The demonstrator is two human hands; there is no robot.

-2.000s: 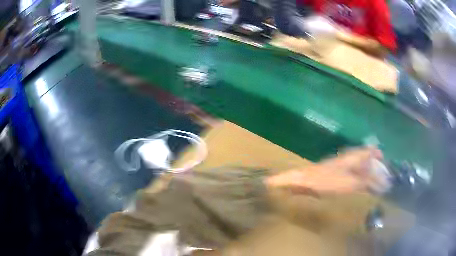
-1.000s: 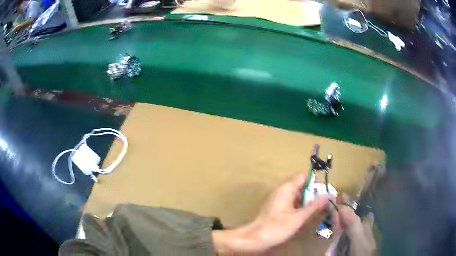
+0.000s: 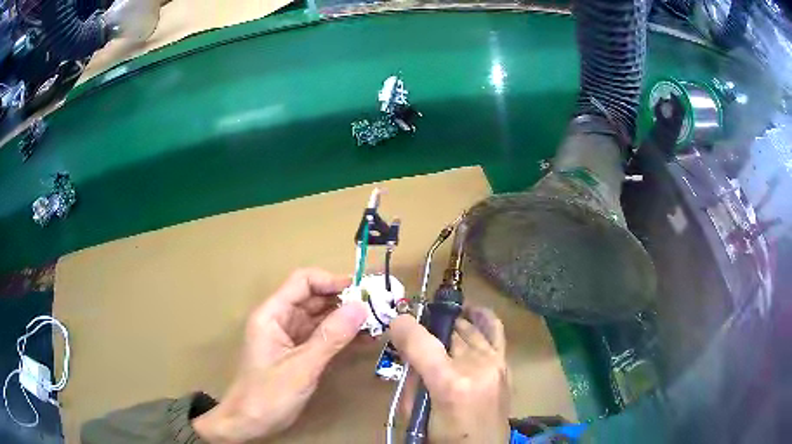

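Note:
My left hand (image 3: 291, 347) holds the white plastic housing (image 3: 376, 297) between thumb and fingers. A green and a black wire rise from it to a black contact piece (image 3: 377, 231). My right hand (image 3: 460, 368) holds the soldering iron (image 3: 441, 325) by its black handle, metal tip pointing up and away. Its thumb or index fingertip is at the right side of the housing. A thin bent metal solder tube (image 3: 425, 276) runs beside the iron. A small board with blue and white parts (image 3: 388, 364) hangs below the housing, partly hidden.
The brown fume hood (image 3: 556, 251) and ribbed hose stand right of the iron, with a solder spool (image 3: 695, 111) behind. Board-and-housing assemblies (image 3: 382, 117) lie on the green belt (image 3: 287, 113). A white adapter with cable (image 3: 36, 378) lies left of the cardboard (image 3: 191, 260).
The view has swung right, bringing the hood, hose and spool into sight. The soldering iron and tube now show clearly in my right hand. My left hand still holds the white housing.

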